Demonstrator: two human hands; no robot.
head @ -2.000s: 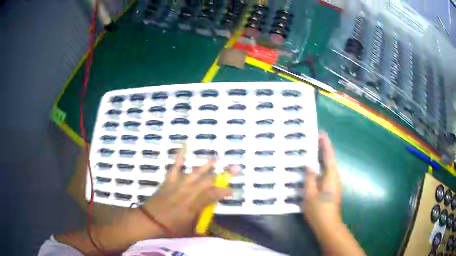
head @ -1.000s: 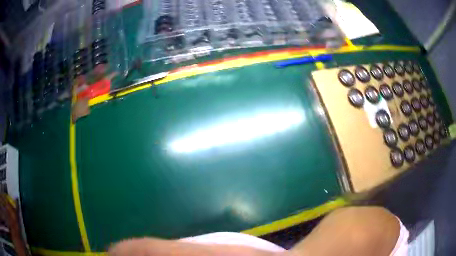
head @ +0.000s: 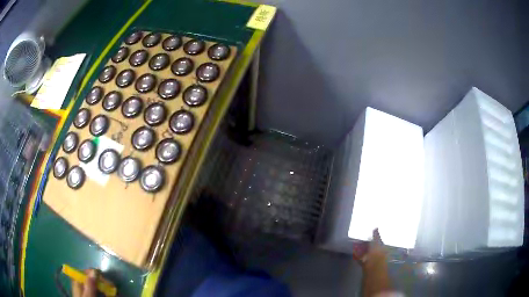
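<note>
My right hand (head: 376, 264) is at the near edge of a stack of white trays (head: 387, 174) on the right. One finger lies over the top surface and others are at the edge; whether they grip a tray cannot be told. My left hand (head: 87, 284), cut off by the bottom edge, is closed around the yellow hand tool (head: 104, 282) over the green mat. Round black-and-silver components (head: 155, 113) lie flat in rows on the brown cardboard (head: 104, 214).
A second white stack (head: 504, 168) stands at far right. A dark ribbed crate-like surface (head: 278, 185) lies low between bench and stacks. The bench edge (head: 200, 154) runs beside the cardboard. A white fan (head: 24, 61), a paper sheet (head: 61, 81) and blurred clear trays (head: 20, 151) are at left.
The view has swung right from the bench to the white stacks. My right hand has moved from the slotted tray to a stack. The slotted tray has left view.
</note>
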